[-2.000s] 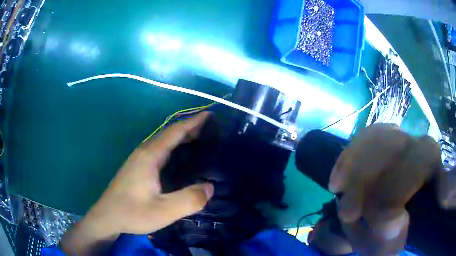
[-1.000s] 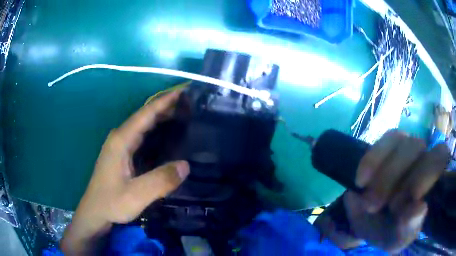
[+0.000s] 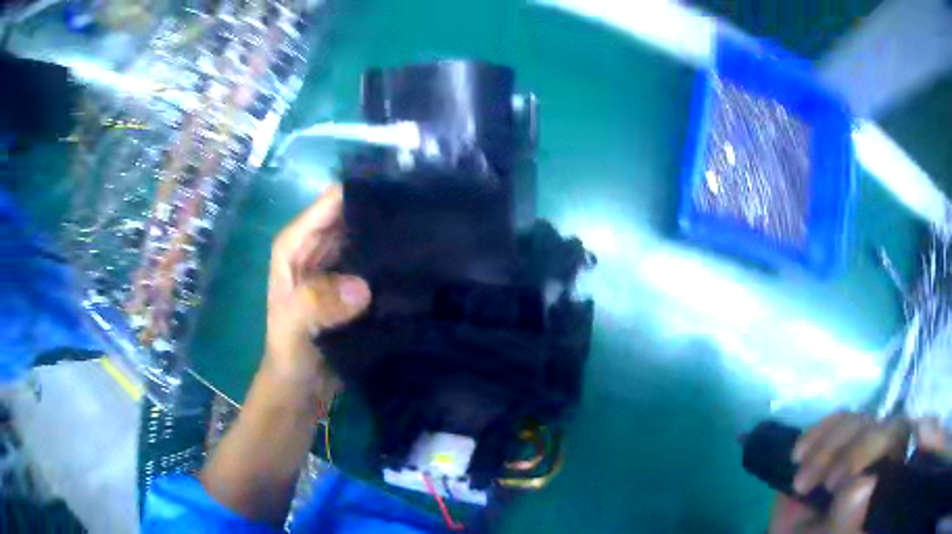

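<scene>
My left hand [image 3: 313,292] grips the left side of a large black housing [image 3: 459,282], which is held up in front of me with its round collar [image 3: 444,99] at the top. A white cable [image 3: 344,132] runs left from beside the collar. At the housing's lower end are a pale block [image 3: 444,454] with a red wire and some yellowish wires [image 3: 534,454]. My right hand [image 3: 851,459], at the lower right, holds a black electric screwdriver [image 3: 772,456] away from the housing. Its bit cannot be made out.
A blue bin [image 3: 851,156] of screws stands at the upper right. White cables [image 3: 924,323] lie at the right edge. Blurred clear trays of parts [image 3: 172,198] are at the left, beside a person's blue sleeve [image 3: 37,282]. A perforated dark crate [image 3: 172,433] is below them.
The view has swung left. The housing has been raised and turned, so its collar and cable show differently. The right hand and screwdriver have moved away from it to the lower right.
</scene>
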